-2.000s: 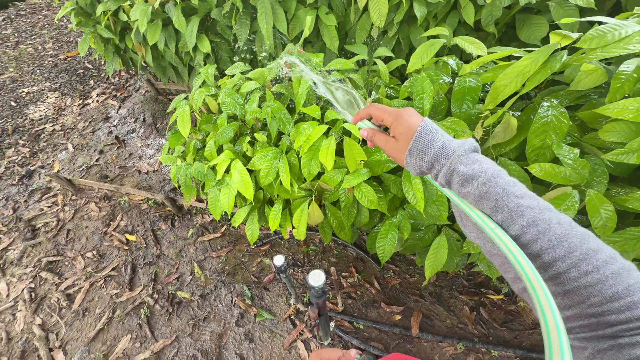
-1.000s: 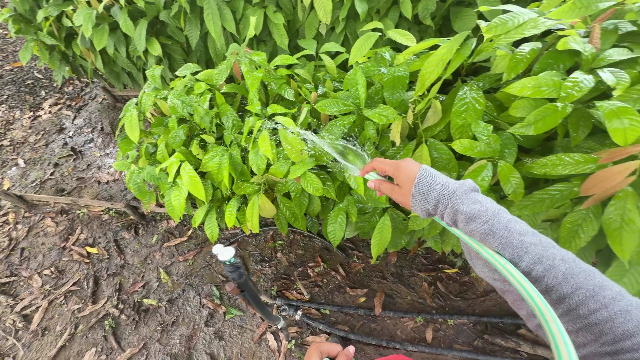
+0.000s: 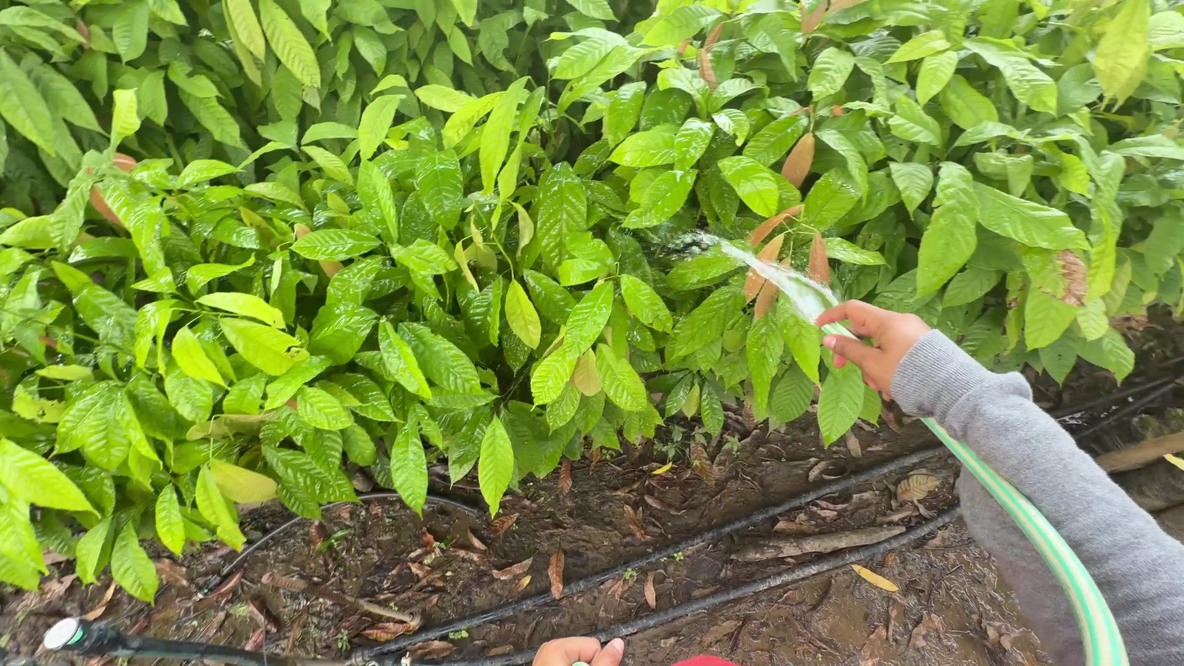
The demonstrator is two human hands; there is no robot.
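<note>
My right hand (image 3: 874,347), in a grey sleeve, grips the end of a green-and-white striped garden hose (image 3: 1031,532) at the right. A spray of water (image 3: 786,280) leaves the hose end toward the upper left and lands among broad-leaved green plants (image 3: 564,314). The hose runs under the sleeve and down to the lower right. At the bottom edge, only the fingers of my left hand (image 3: 580,652) show, curled around something pale green that is mostly hidden.
Black irrigation pipes (image 3: 740,518) cross the muddy, leaf-strewn ground. A black riser with a white-topped sprinkler head (image 3: 65,635) lies low at the left. A piece of wood (image 3: 1142,453) rests at the right edge.
The view has shifted to the right along the plants. My right hand has carried the hose end along, and the water now falls on foliage farther right. The sprinkler head has slid toward the lower left of view.
</note>
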